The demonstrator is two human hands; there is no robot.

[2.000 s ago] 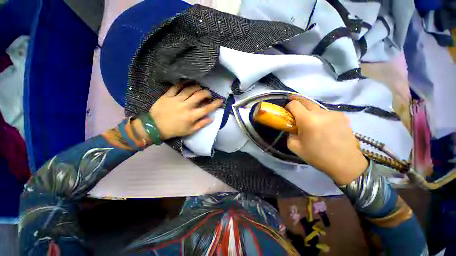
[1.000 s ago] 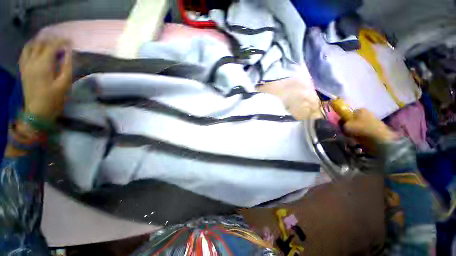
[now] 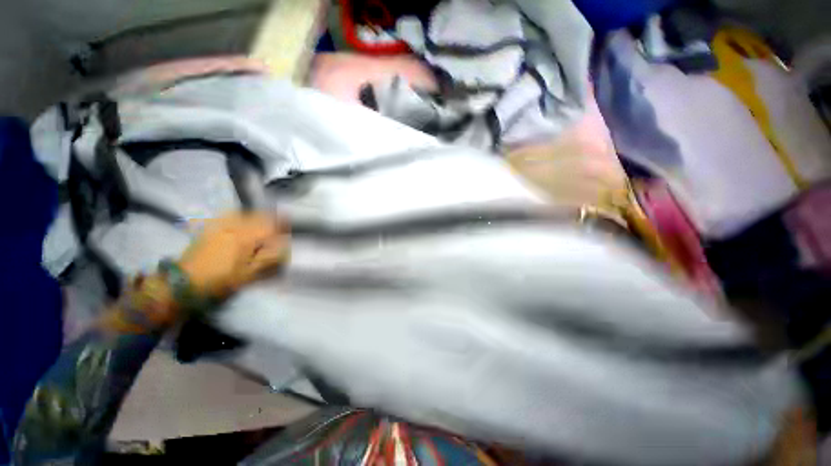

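The light garment piece [image 3: 392,337] is pale blue-grey with dark bands and lies stretched across the table towards the lower right; it is blurred by motion. My left hand [image 3: 239,255] is on the cloth at the left, fingers closed on it. A small blurred part of my right hand [image 3: 795,444] shows at the lower right corner at the cloth's end; its fingers cannot be made out. The iron is not clearly visible; a blurred yellowish part shows beyond the cloth at the right.
Waiting garment pieces [image 3: 478,45] lie crumpled at the back, beside a red-edged object [image 3: 372,41] and a pale bar [image 3: 290,36]. A white cloth stack [image 3: 692,127] with a yellow strip is at the right. A pink pad [image 3: 674,227] lies at the table's right edge.
My right hand has let go of the iron and moved to the lower right corner. My left hand has moved right and nearer. The garment has shifted and spread towards the lower right.
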